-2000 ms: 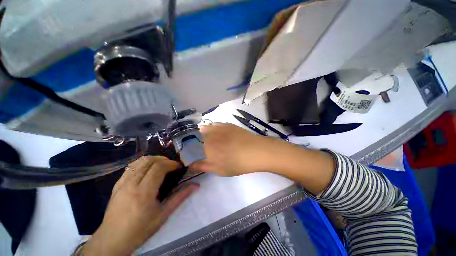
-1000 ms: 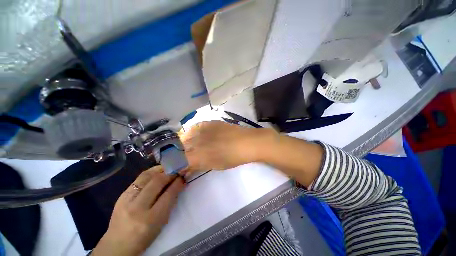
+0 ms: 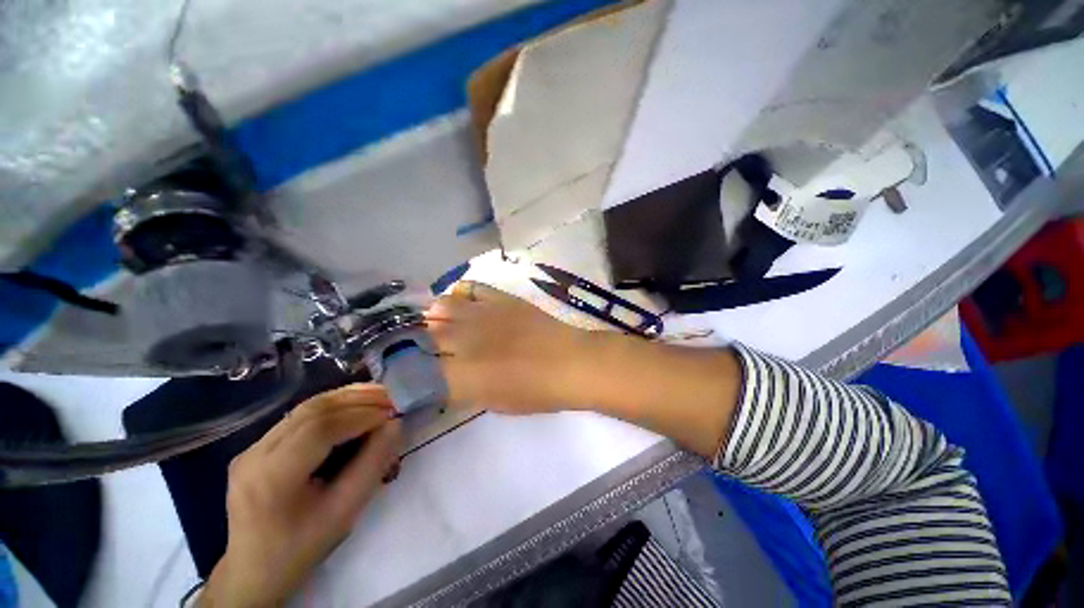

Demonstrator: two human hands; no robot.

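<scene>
My left hand (image 3: 297, 481) is at the lower left of the needle area, its thumb and fingers pinched on a small black fabric piece (image 3: 342, 456), mostly hidden by the fingers. My right hand (image 3: 505, 354) lies just right of the grey guard (image 3: 411, 378), palm down. Its fingertips are hidden behind the guard, so what they touch cannot be told. The needle itself is hidden. The grey ribbed tension dial (image 3: 196, 311) and the curved metal guard loop (image 3: 155, 449) are at the left.
Black snips (image 3: 600, 299) and a black pointed strip (image 3: 761, 292) lie right of my right hand. A dark square piece (image 3: 672, 232) and a label roll (image 3: 820, 214) lie behind them. Dark cloth (image 3: 196, 487) lies under the metal loop. A red crate (image 3: 1028, 291) is beyond the ruler-marked edge.
The view has shifted, so the machine head sits further left than two seconds ago. Since one second ago, my left hand has drawn back left from the guard, and the snips show more fully.
</scene>
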